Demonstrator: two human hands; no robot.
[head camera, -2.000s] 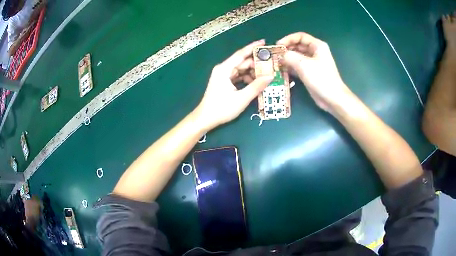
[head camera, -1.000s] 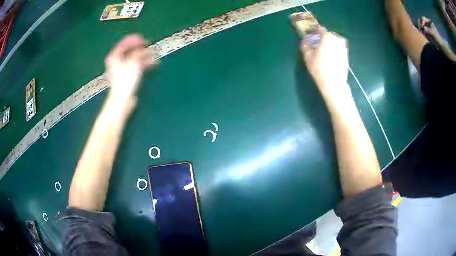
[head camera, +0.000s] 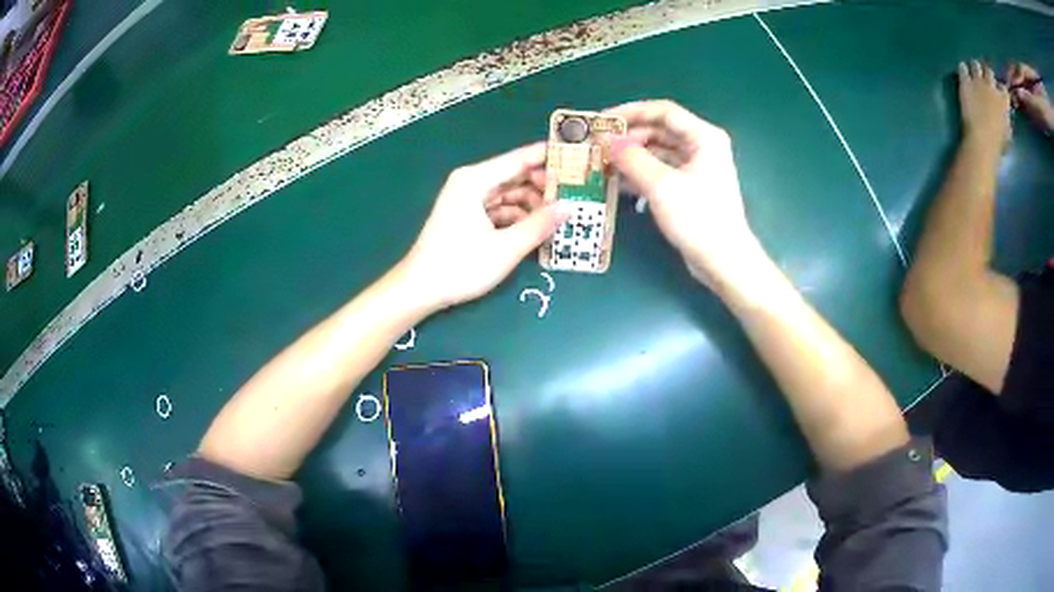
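Observation:
A handset housing (head camera: 581, 191) is held upright above the green table, its dark round module at the top, green board in the middle and white keypad area at the bottom. My left hand (head camera: 491, 226) grips its left edge, thumb on the front. My right hand (head camera: 676, 174) is at its upper right edge, fingertips against or just over it; a small whitish bit shows below these fingers. Broken white ring pieces (head camera: 537, 298) lie below the housing. White rings (head camera: 368, 407) lie on the table at the left.
A smartphone (head camera: 447, 463) lies near me. More housings lie at the upper left (head camera: 279, 32), far left (head camera: 76, 229) and lower left (head camera: 102, 532). A pale worn strip (head camera: 381, 112) crosses the table (head camera: 693, 382). Another person's arm (head camera: 965, 254) rests at the right; a red basket (head camera: 29, 75) is upper left.
Both hands have come back together at the centre around a housing. One second ago they were apart, the right holding a housing at the upper right and the left blurred at the strip.

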